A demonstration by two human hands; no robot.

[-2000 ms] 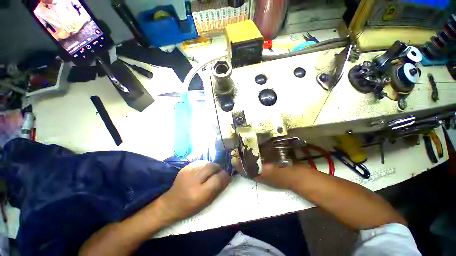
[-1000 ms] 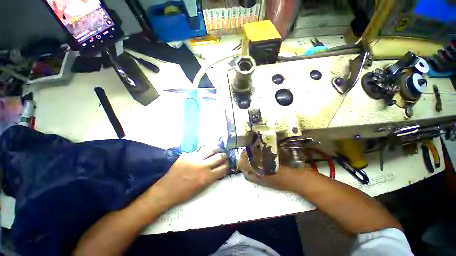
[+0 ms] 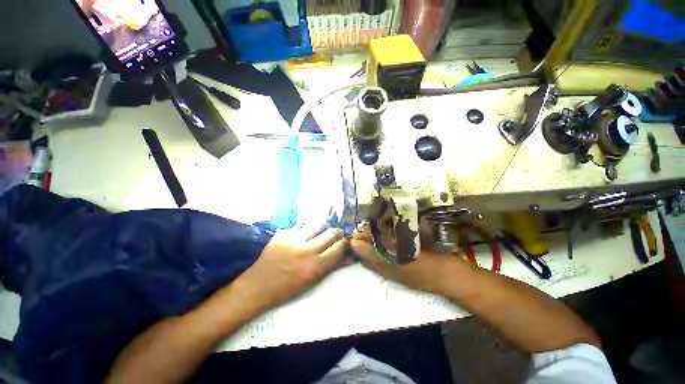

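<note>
The navy padded jacket (image 3: 143,262) lies on the white machine table, left of the sewing machine (image 3: 466,157). Its narrow sleeve end runs to the needle area under the machine head. My left hand (image 3: 300,255) holds the sleeve end just left of the needle, fingers bent. My right hand (image 3: 383,255) is at the right side of the sleeve end, partly hidden by the machine head, with its fingertips pinching the fabric edge. The two hands are close together. The needle and presser foot are hidden. The sewing lamp (image 3: 286,187) glows behind my left hand.
A phone (image 3: 131,34) stands on a black stand at the back left. A black strip (image 3: 164,166) lies on the table (image 3: 98,172). Red-handled scissors (image 3: 492,251), a yellow-handled tool (image 3: 528,232) and orange-black pliers (image 3: 644,238) lie under the arm. Bobbins (image 3: 622,129) sit on top.
Compared with two seconds ago, the view has shifted, so the machine sits slightly further right. My right fingers show more clearly at the fabric beside the head. Both hands stay at the sleeve end.
</note>
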